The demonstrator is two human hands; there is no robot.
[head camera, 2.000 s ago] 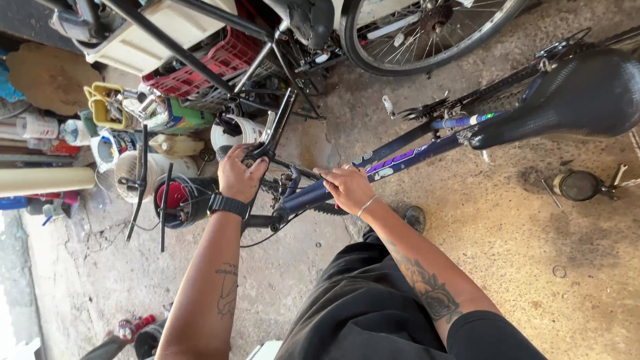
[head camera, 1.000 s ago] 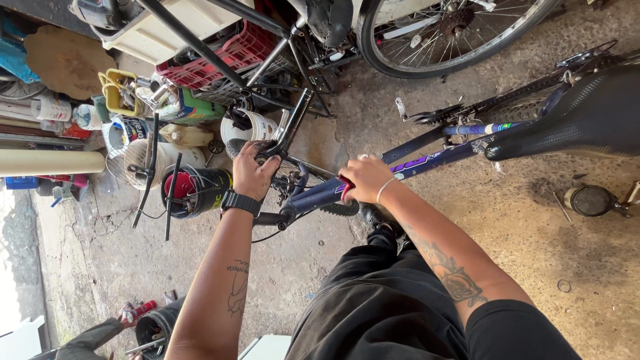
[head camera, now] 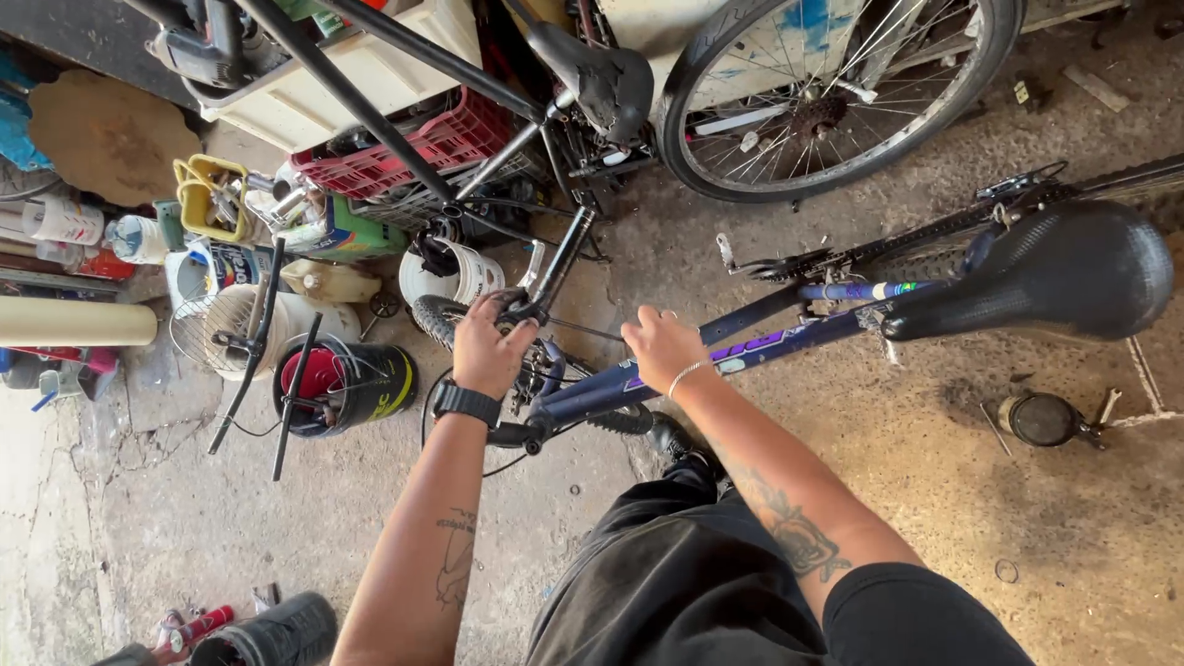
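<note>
My left hand (head camera: pixel 490 344), with a black watch on the wrist, grips a dark part at the lower end of a black bicycle part (head camera: pixel 564 259), perhaps a fork or stem; its exact kind I cannot tell. From beside it a thin dark rod or cable (head camera: pixel 587 327) runs right to my right hand (head camera: pixel 664 350), whose fingers are curled closed at its end. Both hands are over a blue bicycle frame (head camera: pixel 601 387) with purple lettering. The black saddle (head camera: pixel 1064 273) of this bicycle is at the right. Its front wheel is partly hidden beneath my left hand.
A loose bicycle wheel (head camera: pixel 814 111) leans at the top. Left of my hands stand a white bucket (head camera: pixel 476 276), a black bucket (head camera: pixel 393 388), handlebars (head camera: pixel 250 347) and a red crate (head camera: pixel 416 153). A round black-topped object (head camera: pixel 1041 419) lies on the concrete floor (head camera: pixel 879 462) at right.
My right hand has lifted off the blue frame tube it touched one second ago and now holds the thin rod or cable. My left hand stays at the black part.
</note>
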